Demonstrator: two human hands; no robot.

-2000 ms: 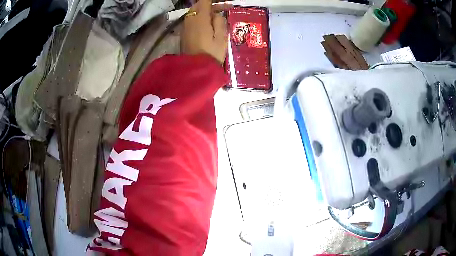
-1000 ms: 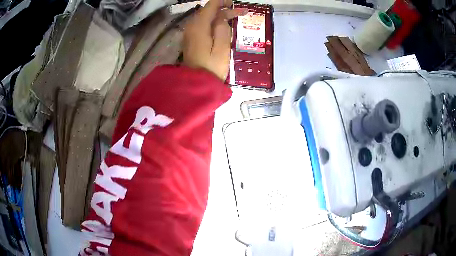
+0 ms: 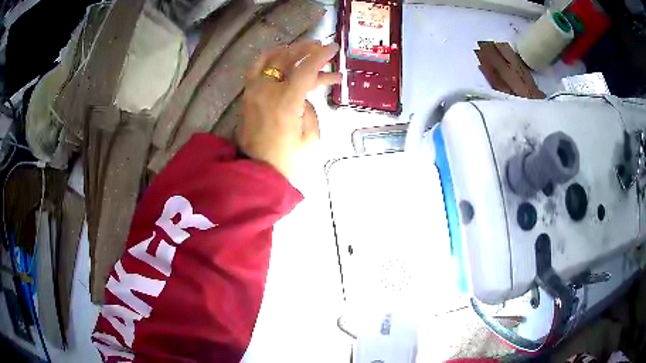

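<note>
My left hand [image 3: 280, 106], with a yellow ring and a red sleeve, reaches in from the lower left, palm down. It holds nothing, its fingers are bent and a little apart, and the fingertips are at the left edge of a smartphone [image 3: 375, 85]. The phone shows a lit red screen with a pale picture at the top. It is cut off by the top edge. My right hand is not in view; a bit of red cloth shows at the bottom edge.
Grey-brown cloth strips [image 3: 122, 184] and a cream cloth bundle [image 3: 151, 64] lie at left. The white sewing machine head [image 3: 489, 205] stands at right. Behind it are brown scraps [image 3: 506, 69], a cream thread cone [image 3: 545, 41] and a red object [image 3: 589, 30]. Glare whitens the table's middle.
My left hand has drawn back down and left from the phone's upper part to its left edge. The phone's screen has changed from a red picture to a paler one.
</note>
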